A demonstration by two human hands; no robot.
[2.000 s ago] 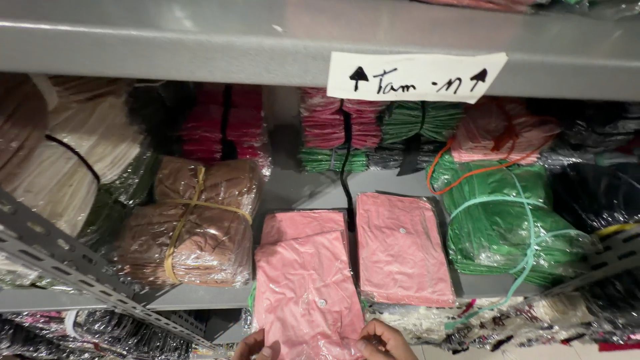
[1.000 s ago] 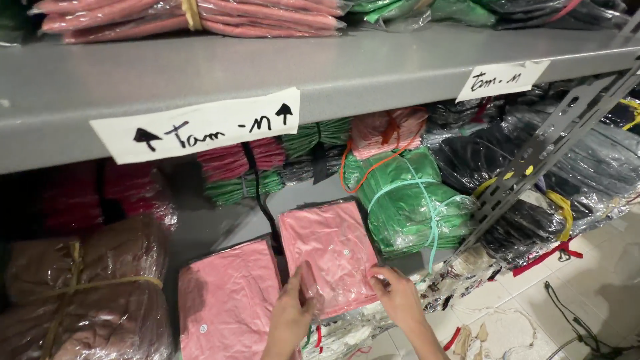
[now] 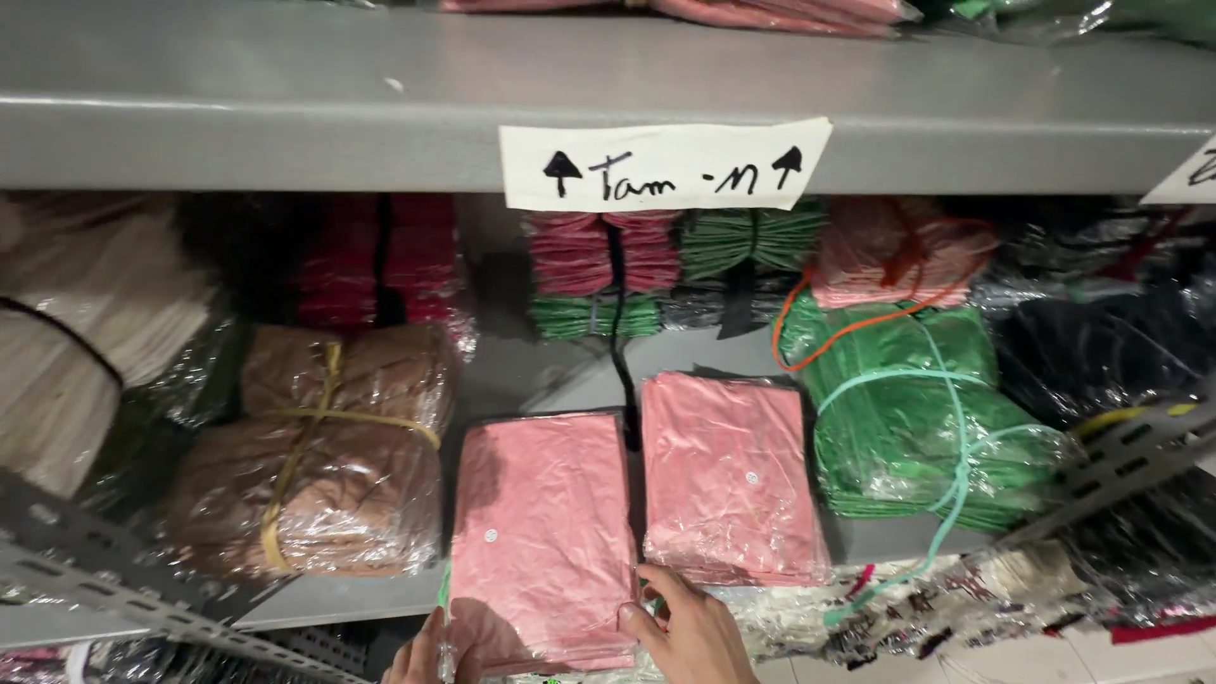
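Two piles of pink fabric in clear plastic packets lie side by side on a grey metal shelf. My left hand (image 3: 432, 655), partly cut off by the lower edge, touches the lower left corner of the left pink pile (image 3: 541, 532). At that pile's lower right edge is my right hand (image 3: 689, 627), thumb on the plastic and fingers along the side. Just right of it, the right pink pile (image 3: 731, 475) rests apart from both hands. Each pile bears a small round white sticker.
Brown packets (image 3: 313, 475) tied with yellow cord stand left; green packets (image 3: 912, 427) tied with turquoise cord, right. Behind are magenta and green bundles (image 3: 603, 256). The upper shelf's edge (image 3: 285, 142) crosses above, bearing a handwritten label (image 3: 665, 169). Perforated metal posts (image 3: 142, 598) flank the bay.
Two seconds ago both hands held the left pink pile's front; one second ago they were on the right pile. Now they are back at the left one, whose top packet sits straighter.
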